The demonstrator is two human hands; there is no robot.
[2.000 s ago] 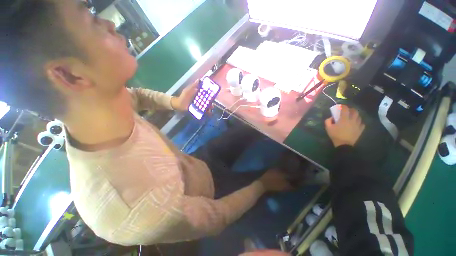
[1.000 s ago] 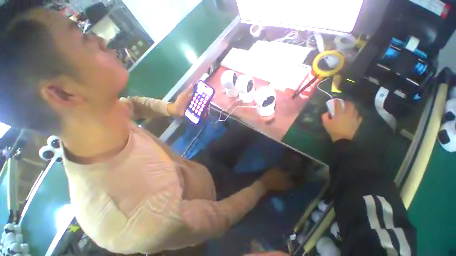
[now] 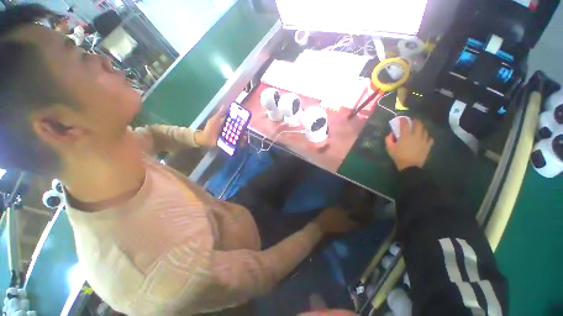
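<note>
My right hand (image 3: 408, 144), in a black sleeve with pale stripes, rests on the white computer mouse (image 3: 399, 126) on the green desk, right of the pink mat (image 3: 333, 150). The fingers cover part of the mouse. At the bottom edge a small strip of skin, apparently my left hand (image 3: 327, 313), is cut off, so its fingers cannot be seen. Three white dome-head cameras, one of them at the right (image 3: 315, 123), stand on the mat with thin white cables. Behind them is a bright monitor (image 3: 355, 15).
A seated person (image 3: 160, 228) at the left holds a lit smartphone (image 3: 234, 128). A white keyboard (image 3: 321, 74), yellow tape roll (image 3: 391, 74), red-handled tool (image 3: 365, 103) and black case (image 3: 484, 71) lie beyond the mat. A pale rail (image 3: 509, 176) and more cameras (image 3: 547, 154) are at the right.
The view has shifted, so the desk and the person appear further left and the desk slightly higher. My right hand stays on the mouse. The other person still holds the smartphone.
</note>
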